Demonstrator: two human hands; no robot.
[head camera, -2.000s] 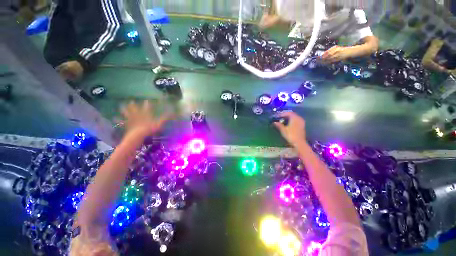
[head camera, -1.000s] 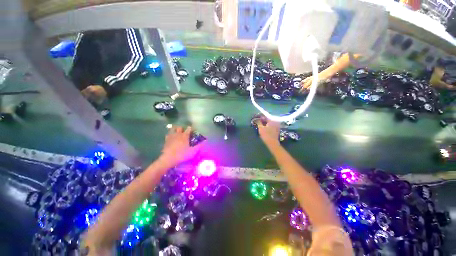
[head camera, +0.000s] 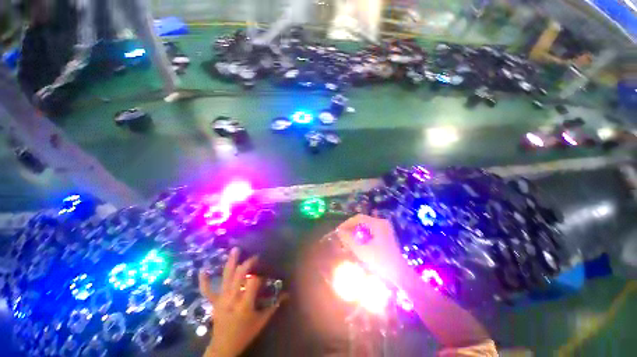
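Observation:
My left hand (head camera: 241, 300) is low in the middle of the bench, palm down with fingers spread. A ring-shaped unit (head camera: 269, 287) lies against its thumb side; whether it is gripped is unclear. My right hand (head camera: 374, 244) is bent over the near edge of the right heap of dark housings (head camera: 489, 216). A pink glow overlaps it, and glare and blur hide its fingertips. The left heap of silvery LED rings (head camera: 105, 293) shows blue and cyan lights. A bright pink ring (head camera: 237, 192) and a green ring (head camera: 313, 207) lie near the belt's edge.
The green belt (head camera: 391, 146) carries dark units and a blue-lit ring (head camera: 302, 117). Its metal edge (head camera: 314, 190) runs behind the bench heaps. A long heap (head camera: 335, 63) lies beyond. A grey post (head camera: 63, 139) slants at left. Another person's arm (head camera: 548, 45) shows far right.
Both hands have moved back from the belt to the bench, the left lower and the right beside the right heap. The view has shifted; the white cable is no longer clearly visible.

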